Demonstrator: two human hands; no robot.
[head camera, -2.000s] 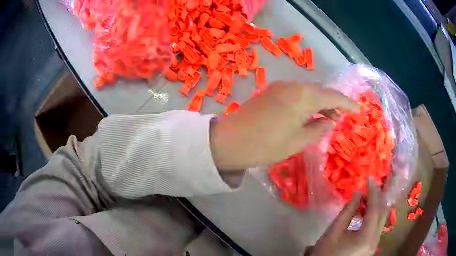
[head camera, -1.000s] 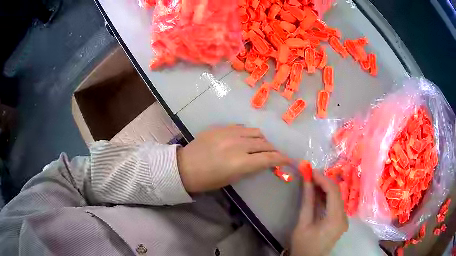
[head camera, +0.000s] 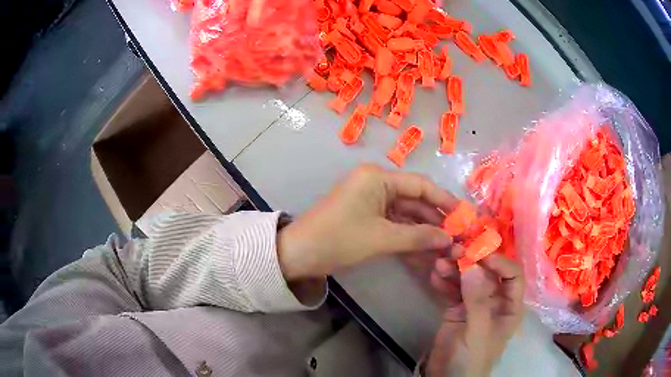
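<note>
My left hand comes from the left and holds an orange plastic part between thumb and fingers. My right hand is lower right of it and holds another orange part at its fingertips. The two parts are close together; whether they touch is unclear. The open poly bag, full of orange parts, stands right beside my hands with its mouth facing right. A loose pile of orange parts lies beyond my hands on the grey tabletop.
A large poly bag of parts lies at the upper left of the table. An open cardboard carton is on the floor at left. A shallow cardboard tray with a few parts is at lower right. A dark green surface lies beyond the table.
Two seconds ago my left hand was at the open bag's mouth. It moved left, away from the bag, and the hands came together. Since a second ago an orange part shows at each hand's fingertips.
</note>
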